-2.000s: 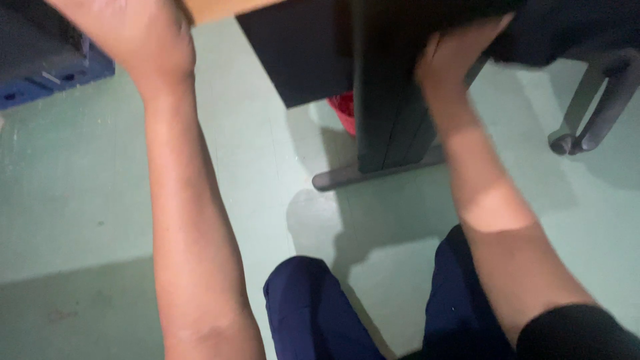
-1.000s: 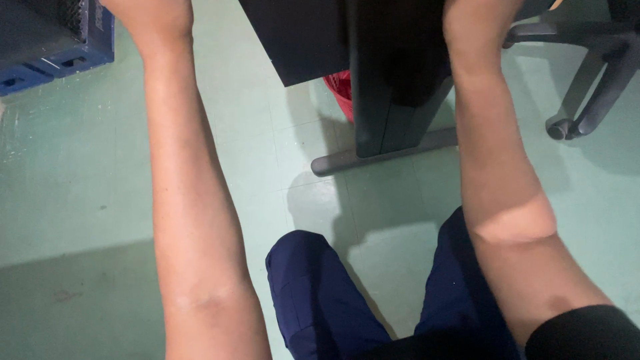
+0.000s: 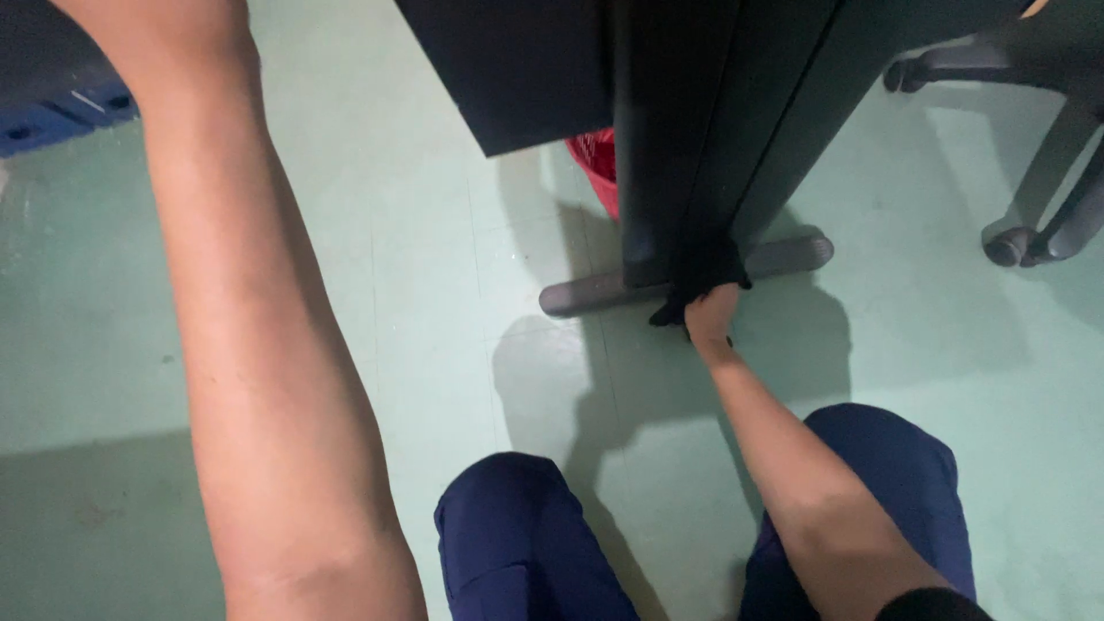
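My right hand (image 3: 714,315) is low at the base of the black desk leg (image 3: 681,155), shut on a black cloth (image 3: 703,272) that lies against the lower end of the leg. The leg's grey foot bar (image 3: 595,293) rests on the floor on both sides of the cloth. My left arm reaches up along the left side of the view. Of my left hand (image 3: 185,26), only the wrist end shows at the top edge; its fingers are cut off, so what it touches is hidden.
A red bin (image 3: 599,172) stands behind the desk leg, partly hidden by a black panel (image 3: 526,78). At the right is a chair base with casters (image 3: 1009,246). Blue crates (image 3: 52,125) are at the upper left. My knees in dark blue trousers (image 3: 517,526) are below.
My right hand has moved down the desk leg to its base; it was near the top of the view before. The black cloth now shows in it. My left arm stays raised at the left.
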